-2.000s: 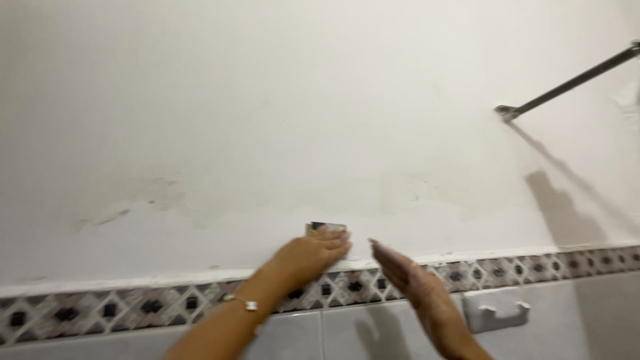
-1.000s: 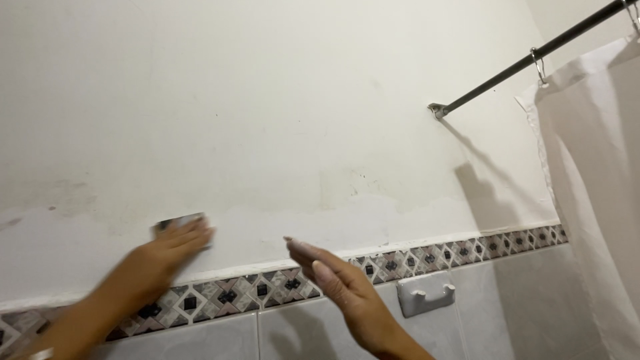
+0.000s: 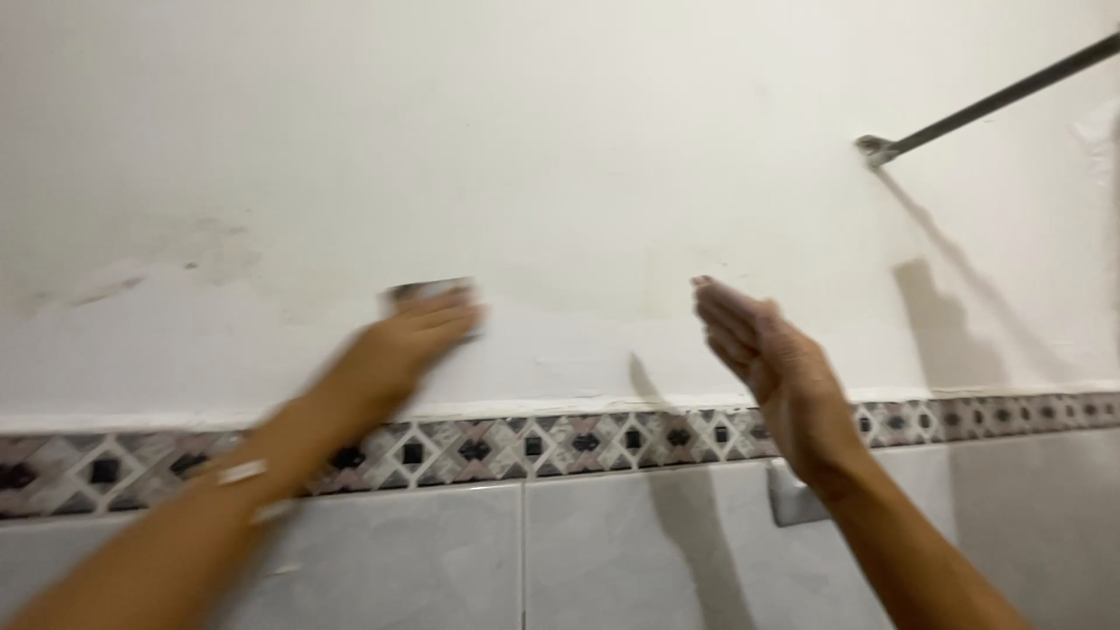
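Observation:
My left hand [image 3: 429,324], blurred, presses a dark-edged flat piece [image 3: 433,287], perhaps sandpaper, against the white painted wall [image 3: 560,175]. The fingers cover most of the piece, so its kind is not certain. A bracelet shows on the left wrist. My right hand [image 3: 774,367] is raised beside the wall, palm turned to the left, fingers extended and holding nothing. Whether it touches the wall I cannot tell. Stained, rough patches [image 3: 201,249] mark the wall at left, and a smoother white band runs above the patterned tile border [image 3: 534,446].
A dark curtain rod [image 3: 1006,96] meets the wall at a bracket at upper right. Grey tiles [image 3: 420,551] lie below the border. A ceramic fixture [image 3: 792,499] on them is partly hidden behind my right wrist. Shadows fall on the wall and tiles.
My left hand has moved along the wall with the flat piece, first left, then back somewhat right. My right hand stays raised and empty. The view has swung right and back.

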